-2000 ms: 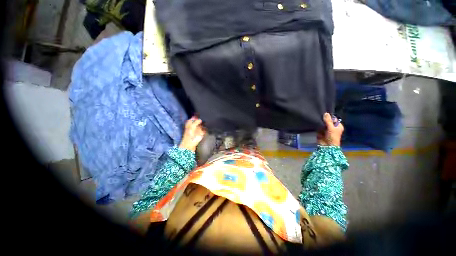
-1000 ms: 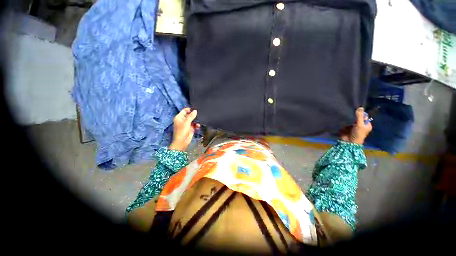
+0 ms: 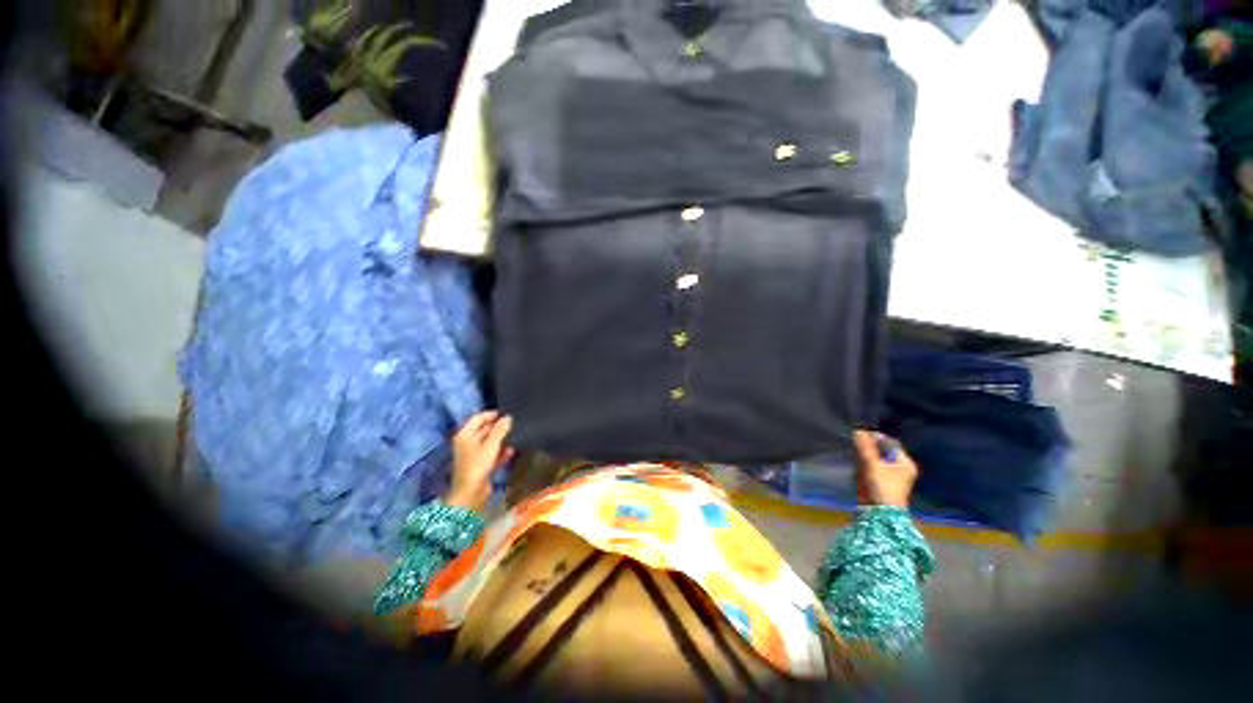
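A black denim shirt (image 3: 591,323) lies front up over the table's near edge, its lower part hanging towards me. Its collar is at the far end and a sleeve lies across its body, with two buttons on the cuff (image 3: 811,154). A row of metal buttons runs down the placket (image 3: 683,302). My left hand (image 3: 478,451) grips the left corner of the bottom hem. My right hand (image 3: 884,467) grips the right corner. A small dark-blue thing shows at my right fingers; I cannot tell what it is.
The white-covered table (image 3: 962,261) has blue denim garments (image 3: 1127,137) at the right. A light-blue patterned pile (image 3: 323,330) stands at the left. Dark garments with a yellow design (image 3: 360,62) are at the far left. A blue crate with dark cloth (image 3: 969,440) is below right. Another person's hand (image 3: 1215,45) shows far right.
The view has shifted, so the whole shirt with its collar and folded sleeve shows again. Both hands still hold the hem corners and appear lower in the picture.
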